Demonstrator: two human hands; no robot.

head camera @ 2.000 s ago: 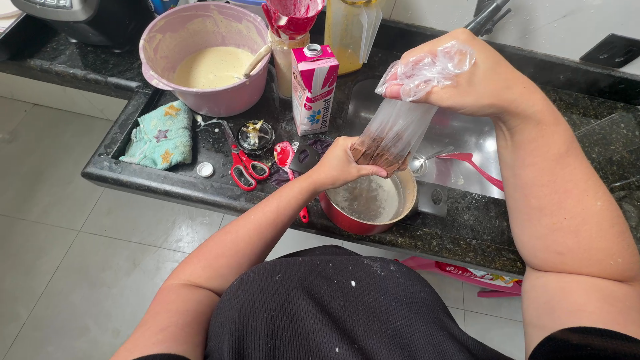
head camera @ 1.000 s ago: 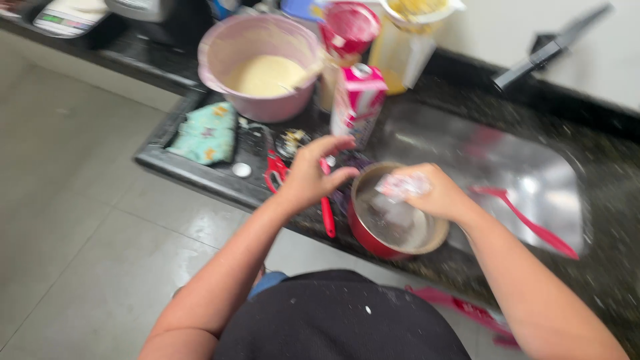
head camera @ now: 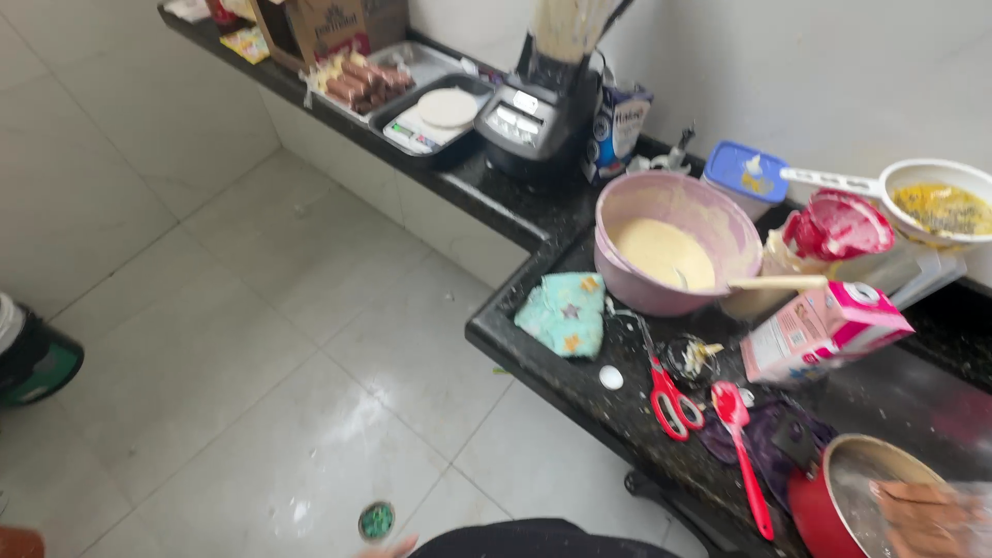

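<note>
Only blurred fingertips of my left hand (head camera: pixel 394 547) show at the bottom edge, over the floor; whether they hold anything is not visible. My right hand is not in view. At the bottom right corner, a clear plastic bag with brown contents (head camera: pixel 922 515) is over the opening of a red pot (head camera: pixel 814 504), cut off by the frame. Left of the pot lie a red spatula (head camera: pixel 745 465), red-handled scissors (head camera: pixel 673 403) and a dark purple cloth (head camera: pixel 767 449). A pink and white carton (head camera: pixel 821 333) stands behind them, near a pink tub of pale batter (head camera: pixel 674 298).
A folded turquoise cloth (head camera: pixel 564 314) and a white cap (head camera: pixel 611 377) lie near the counter corner. Farther along are a blender base (head camera: pixel 515 124), a kitchen scale (head camera: pixel 434 124), a tray with sausages (head camera: pixel 368 81) and a cardboard box (head camera: pixel 337 31). A strainer (head camera: pixel 938 201) is upper right.
The view has swung far left, showing more counter and floor. My left hand, earlier beside the pot, is now at the bottom edge; my right hand has left the view.
</note>
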